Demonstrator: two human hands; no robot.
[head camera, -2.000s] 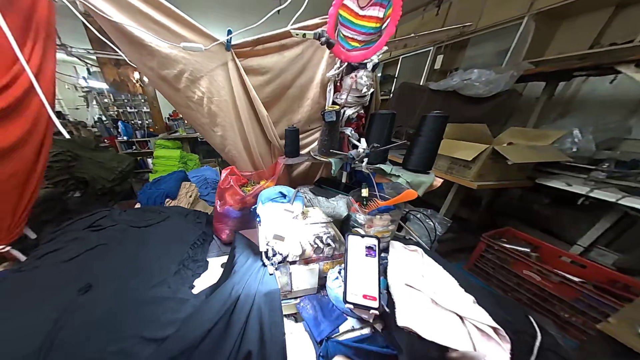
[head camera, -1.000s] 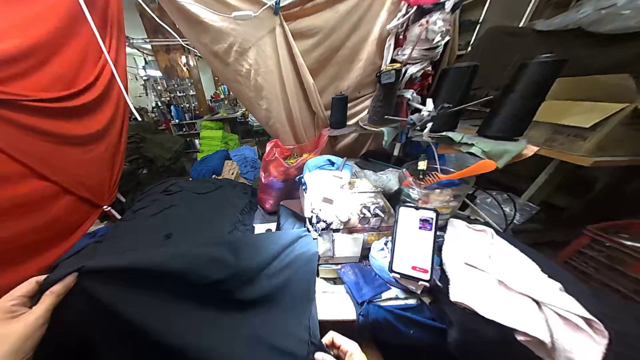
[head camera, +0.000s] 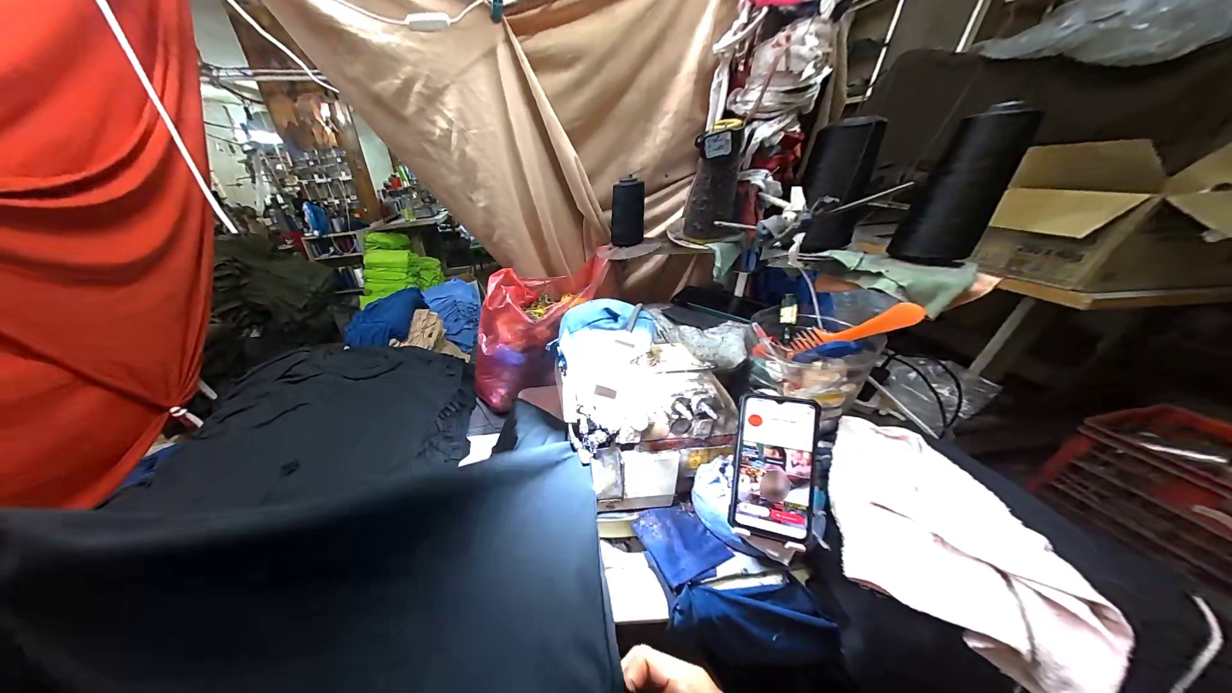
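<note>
A dark navy or black cloth (head camera: 385, 577) is stretched across the lower left of the view, raised in front of the table. At its lower right corner my right hand (head camera: 664, 671) grips the edge, only the fingers showing at the bottom of the frame. My left hand is out of view. Behind the raised cloth lies a heap of black fabric (head camera: 327, 414). A lit smartphone (head camera: 775, 467) leans upright on a stand right of centre, between folded blue cloth (head camera: 683, 544) and a pale pink cloth (head camera: 962, 539).
Beyond the cloth stand a clear plastic box (head camera: 674, 404) of small parts, a red plastic bag (head camera: 515, 337) and a tub holding an orange comb (head camera: 866, 322). Black thread cones (head camera: 967, 183) rise behind. A red crate (head camera: 1145, 481) and an open cardboard box (head camera: 1068, 212) are at the right.
The dark cloth has been lifted higher across the lower left. My left hand, on its left edge one second ago, has gone out of view. The phone screen shows different content.
</note>
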